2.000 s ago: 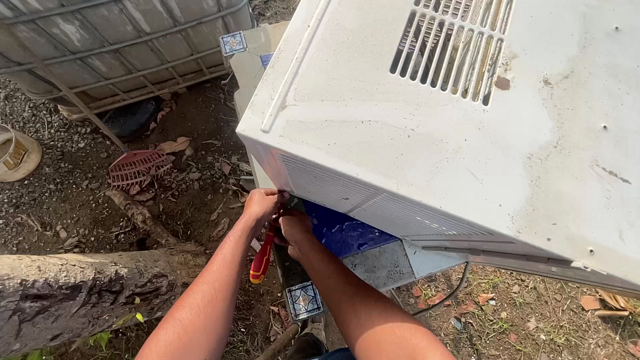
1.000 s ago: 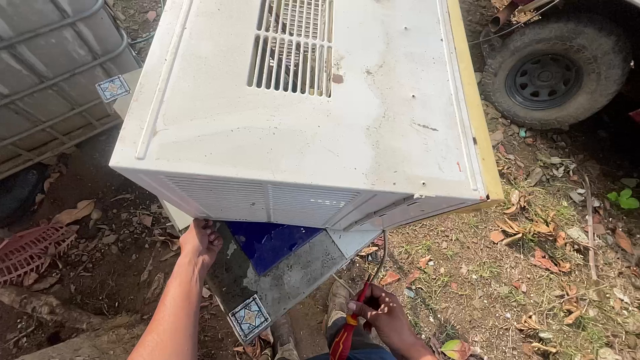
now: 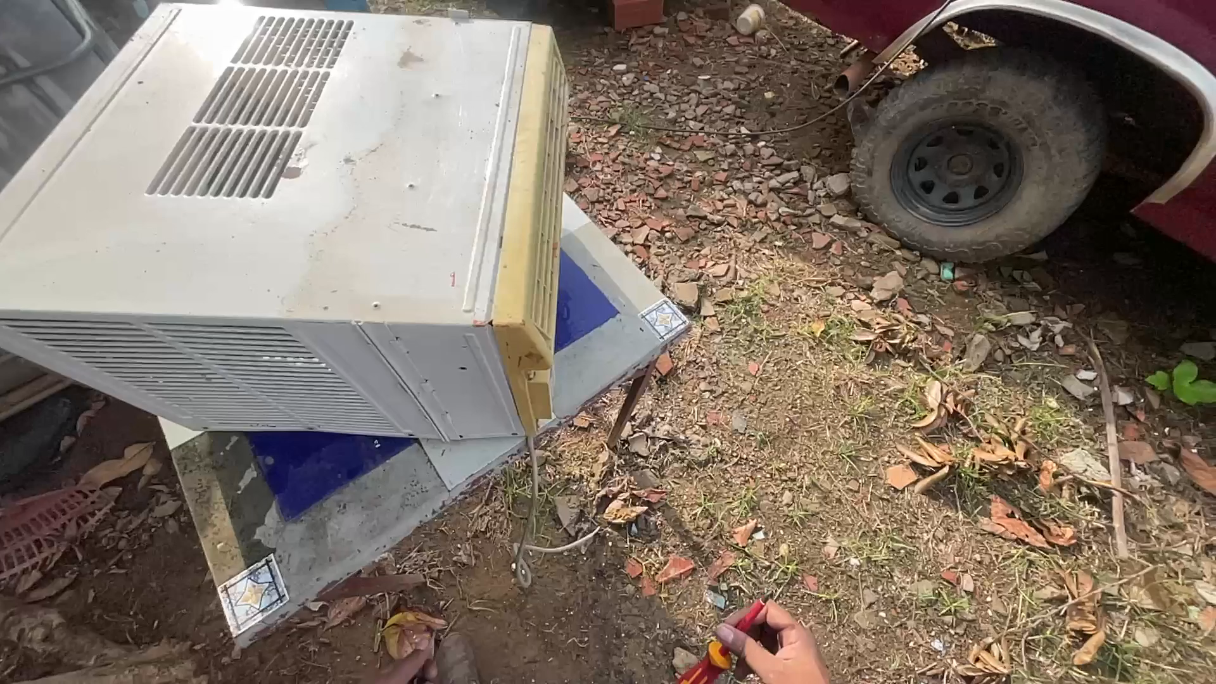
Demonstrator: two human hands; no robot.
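A window air conditioner (image 3: 256, 190) with a white metal case, vent slots and a yellowed front frame stands on a tiled table (image 3: 370, 522). My right hand (image 3: 774, 646) is at the bottom edge, to the right of the table, and holds a red and yellow screwdriver (image 3: 708, 665). Its tip does not show plainly. My left hand (image 3: 413, 660) is partly cut off at the bottom, below the table's near edge; whether it holds anything is unclear. From the front corner of the air conditioner hangs a grey power cord (image 3: 534, 494).
A dark red vehicle with a muddy wheel (image 3: 978, 157) stands at the upper right. Broken bricks and stones (image 3: 665, 171), dry leaves (image 3: 940, 437) and a stick (image 3: 1110, 446) lie on the ground. A red plastic rake head (image 3: 47, 527) is at the left edge.
Both hands were together at the case's lower edge; the right hand with the screwdriver came away first, then the left left the case. The view has swung to the right.
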